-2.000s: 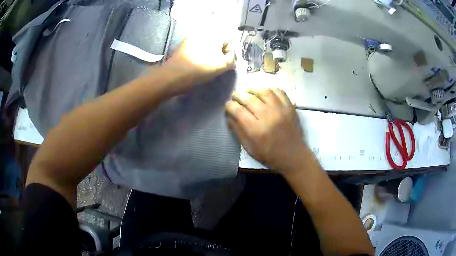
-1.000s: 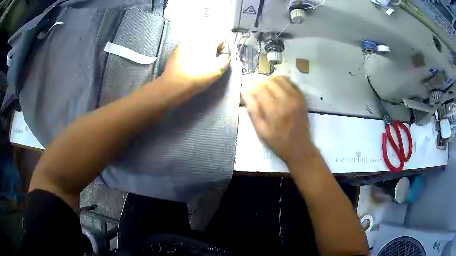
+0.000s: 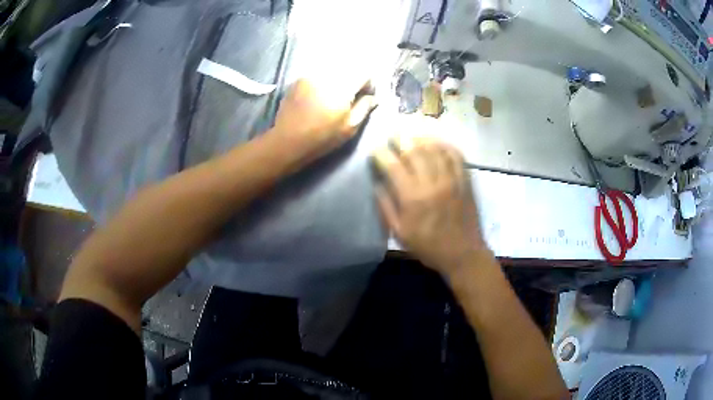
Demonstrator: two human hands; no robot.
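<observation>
The grey fabric panel (image 3: 313, 219) lies over the table left of the sewing machine (image 3: 532, 117) and hangs over the front edge. My left hand (image 3: 324, 117) is on the panel under the bright lamp, thumb and fingers together at its edge; a small dark spot shows at the fingertips. My right hand (image 3: 426, 187) is blurred at the panel's right edge, fingers bent; whether it grips the cloth is unclear. A white label strip (image 3: 234, 77) lies on the grey cloth at the upper left. Glare hides the needle area.
Red-handled scissors (image 3: 616, 226) rest at the right of the white table edge (image 3: 532, 226). Brown patches (image 3: 484, 106) are on the machine bed. A white box fan (image 3: 637, 379) and a tape roll (image 3: 568, 348) are at the lower right.
The right hand moved off the cloth edge to the right, then back against it. The left hand stays near the lamp-lit edge, where the cloth is now creased. The whole view has shifted slightly.
</observation>
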